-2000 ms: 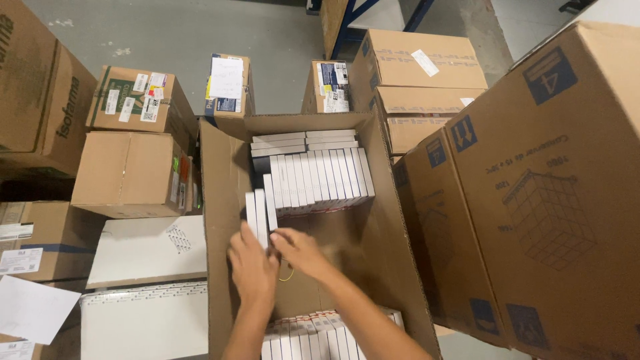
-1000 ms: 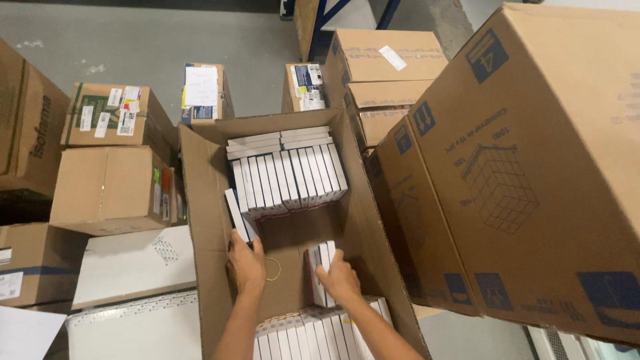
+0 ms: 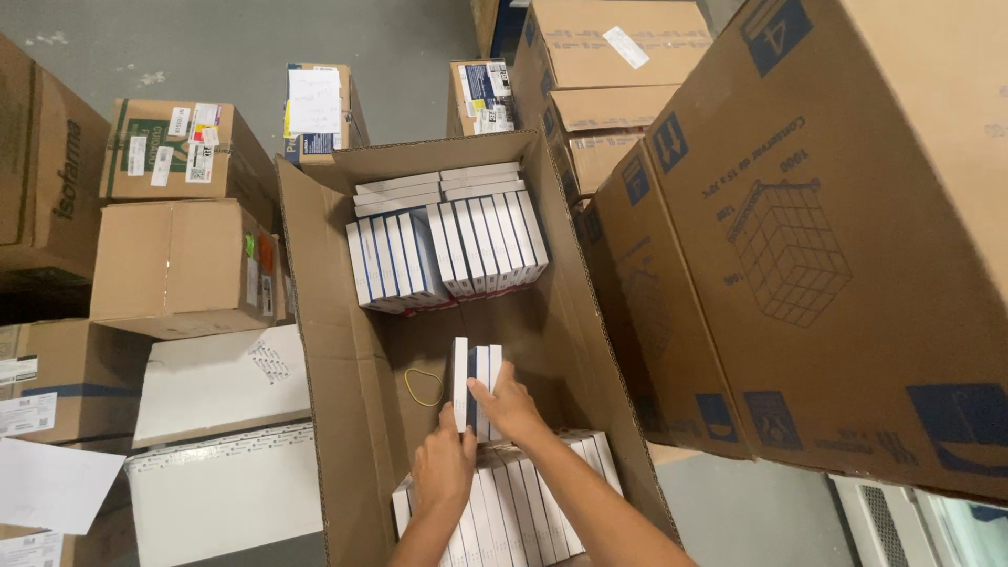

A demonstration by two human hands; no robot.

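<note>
Inside a tall open cardboard carton (image 3: 339,370), my right hand (image 3: 504,402) grips two thin white boxes (image 3: 489,364) standing on edge. My left hand (image 3: 447,457) holds another thin white box (image 3: 460,378) by its lower end, close beside them on the left. Beyond the hands, a row of upright white boxes (image 3: 488,236) stands at the far end, with flat ones (image 3: 398,189) stacked behind. A second row of white boxes (image 3: 520,504) lies below my forearms. On the carton's floor left of the held boxes is a yellow rubber band (image 3: 423,387).
A very large carton (image 3: 756,276) rises close on the right. Brown cartons (image 3: 169,264) and white boxes (image 3: 228,488) are stacked on the left, with a loose paper sheet (image 3: 55,484). More cartons (image 3: 622,47) stand beyond the open one, on a grey floor (image 3: 394,39).
My left hand has moved right and nearer with a white box, up beside the boxes in my right hand. Earlier the two hands were farther apart. The far row now leans apart near its middle.
</note>
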